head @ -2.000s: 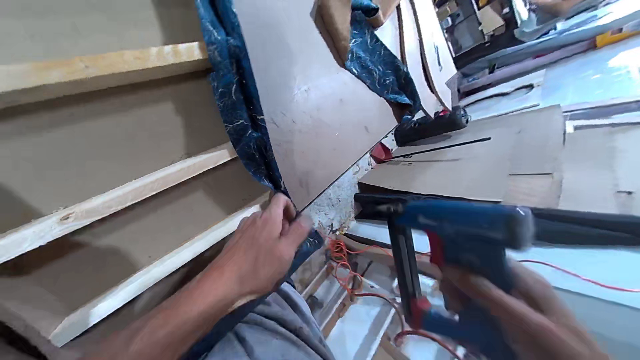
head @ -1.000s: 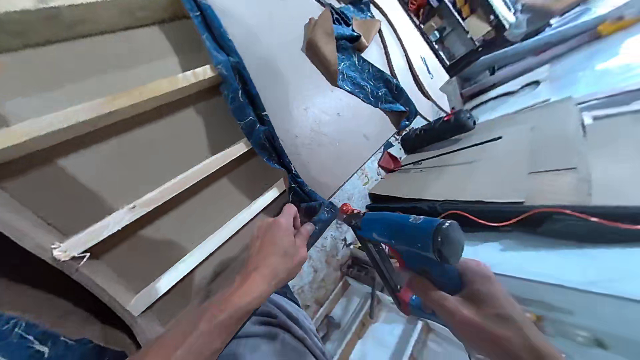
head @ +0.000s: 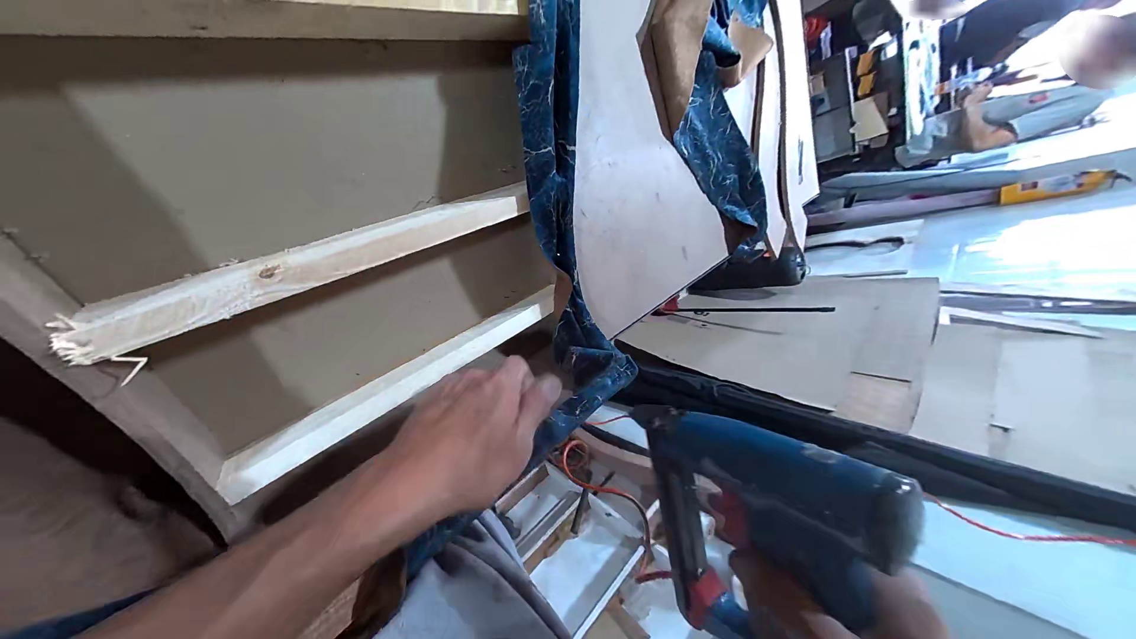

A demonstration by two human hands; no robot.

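Note:
My left hand (head: 484, 426) is at the lower end of the wooden frame, its fingers bent at the edge of the blue patterned fabric (head: 590, 382); whether they pinch it cannot be told. My right hand (head: 825, 595) grips a blue pneumatic staple gun (head: 781, 488), blurred, whose nose is just right of the fabric's folded corner and apart from it. The fabric runs up along the edge of a pale flat panel (head: 643, 204). Left of it, wooden slats (head: 302, 275) cross the brown backing board (head: 337, 142).
An orange air hose (head: 612, 488) curls below, over wooden frame pieces (head: 586, 568). Cardboard sheets (head: 790, 346) lie at the right, with a dark tool (head: 754, 271) beside the panel. A yellow-handled tool (head: 1056, 188) lies farther back, near another person's arm (head: 981, 129).
The staple gun was near the fabric by my left hand one second ago; it is now drawn away to the right. My left hand remains by the fabric edge. The view has shifted.

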